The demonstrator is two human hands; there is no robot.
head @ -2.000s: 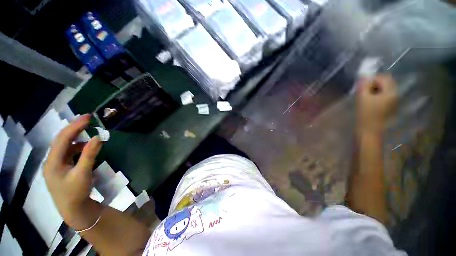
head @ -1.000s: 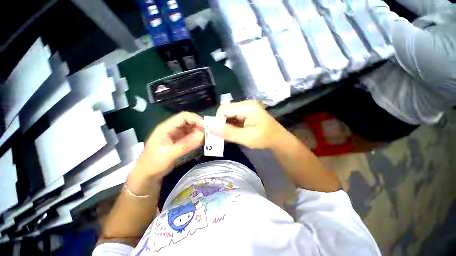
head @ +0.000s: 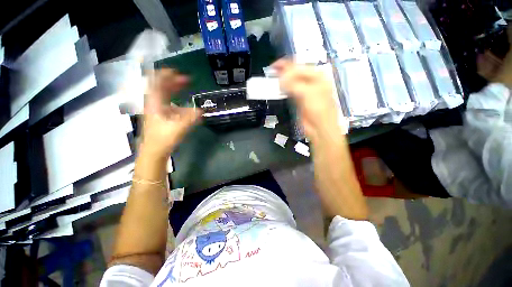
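Note:
My right hand (head: 306, 92) holds a small white label (head: 265, 88) by its edge, above the right end of a black box (head: 227, 105) standing on the dark green work surface (head: 216, 151). My left hand (head: 168, 109) is left of the box, blurred, with its fingers spread. A blurred whitish, see-through piece (head: 147, 47) shows just above its fingers; whether the hand touches it, I cannot tell. The box's upper edge shows a small white mark.
Two blue-black boxes (head: 234, 33) stand behind. A clear tray of pale wrapped devices (head: 368, 84) lies right. Overlapping white panels (head: 84, 148) are piled left. Small white scraps (head: 280, 139) lie near the box. A person's sleeve (head: 488, 120) is at right.
The label was held between both hands in front of me; now only my right hand holds it, further forward. My left hand has moved away to the left and forward. The view has shifted.

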